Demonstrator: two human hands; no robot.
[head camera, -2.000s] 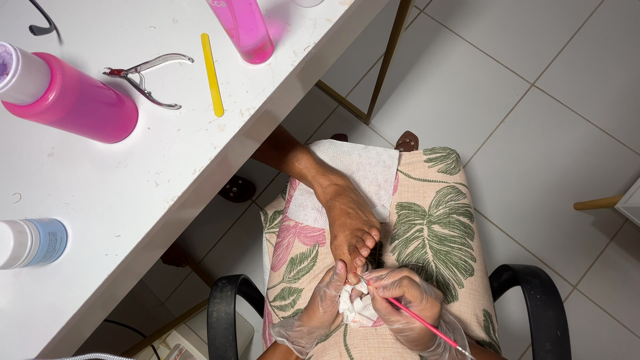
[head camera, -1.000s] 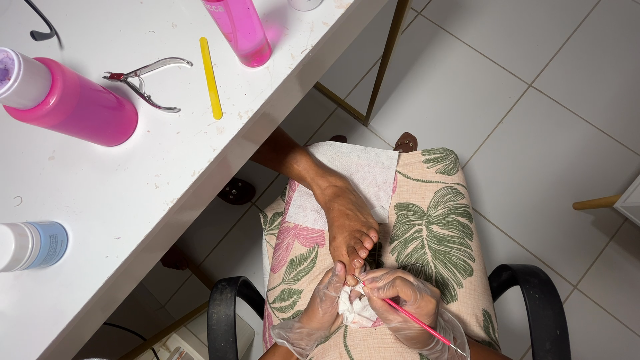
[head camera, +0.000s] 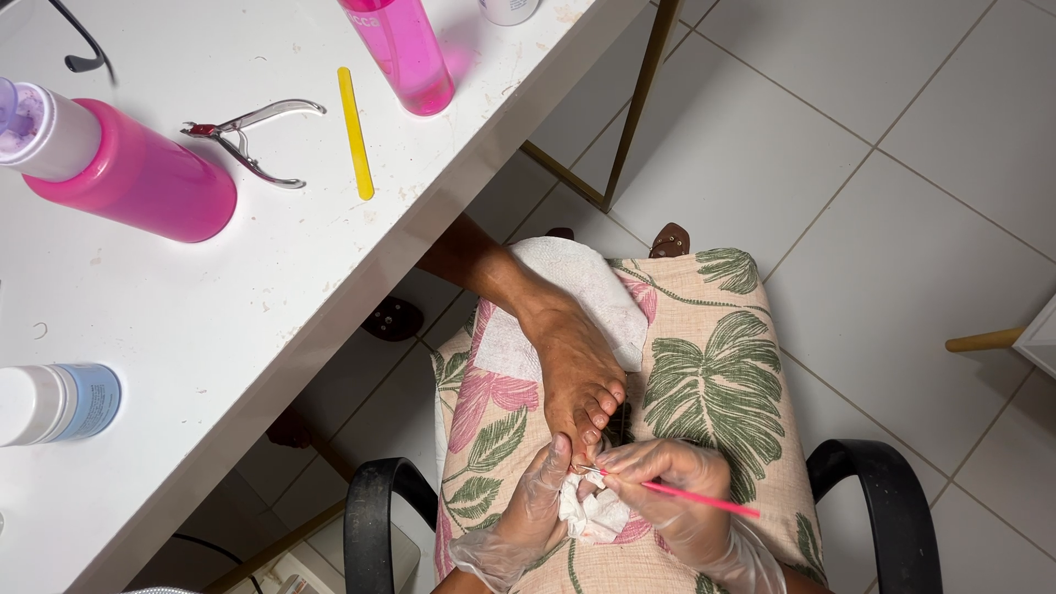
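Note:
Another person's bare foot (head camera: 577, 355) rests on a white paper towel (head camera: 511, 346) over a leaf-print cushion (head camera: 709, 388). My left hand (head camera: 536, 499), in a clear plastic glove, holds the big toe, with a crumpled white tissue (head camera: 590, 513) between it and my right hand. My right hand (head camera: 672, 483), gloved too, grips a thin pink-handled brush or tool (head camera: 701, 497), its fine metal-coloured end at the big toenail. Whether the end has bristles I cannot tell.
On the white table (head camera: 206, 330) at left lie cuticle nippers (head camera: 247, 140) and a yellow nail file (head camera: 355, 132), near a pink pump bottle (head camera: 140, 177), another pink bottle (head camera: 404, 58) and a blue-and-white jar (head camera: 62, 404). Black armrests (head camera: 883, 503) flank the cushion.
The paper towel under the foot looks shifted, with a rounder upper edge than before. Both hands stay at the big toe, the tool still in my right hand.

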